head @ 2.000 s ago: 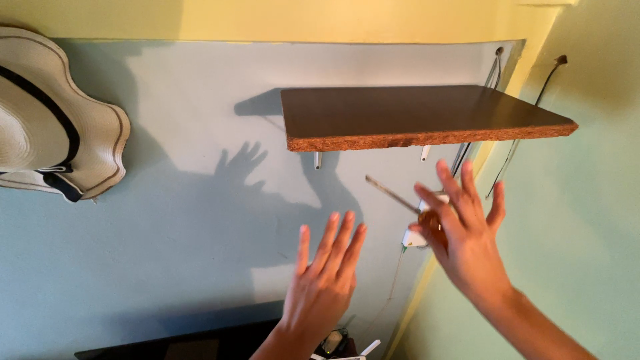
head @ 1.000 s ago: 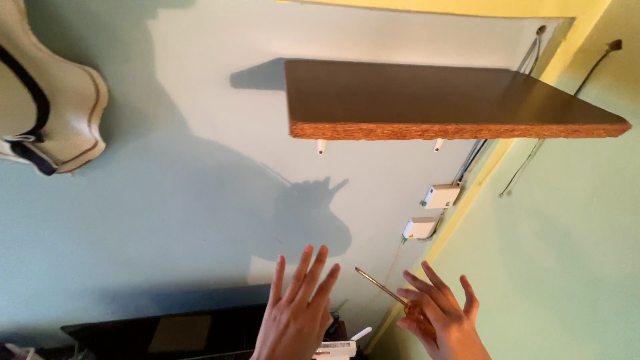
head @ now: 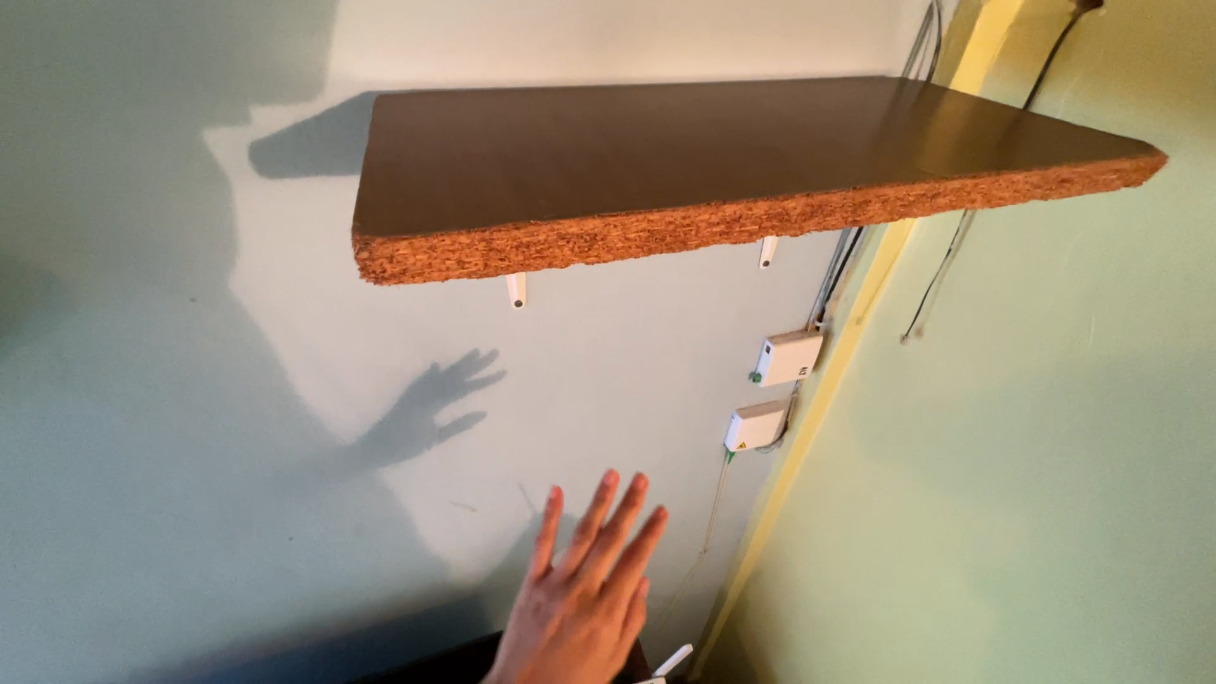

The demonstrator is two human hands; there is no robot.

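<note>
My left hand [head: 579,589] is raised at the lower middle, its back toward me and its fingers apart, holding nothing. Above it a dark-topped particle-board shelf [head: 665,157] with rough cut front and side edges juts from the wall. The ends of two white shelf brackets, a left one [head: 516,289] and a right one [head: 768,251], show beneath the board. My right hand is out of view, and no screwdriver can be seen.
Two small white cable boxes, an upper one [head: 790,358] and a lower one [head: 756,427], hang near the yellow corner strip [head: 807,446]. A black cable [head: 1050,62] runs down behind the shelf. A dark object [head: 427,663] and a white antenna-like piece [head: 674,659] are at the bottom.
My right hand, which held a screwdriver beside my left hand in both earlier frames, has left the view with it. My left hand stays raised with its fingers apart.
</note>
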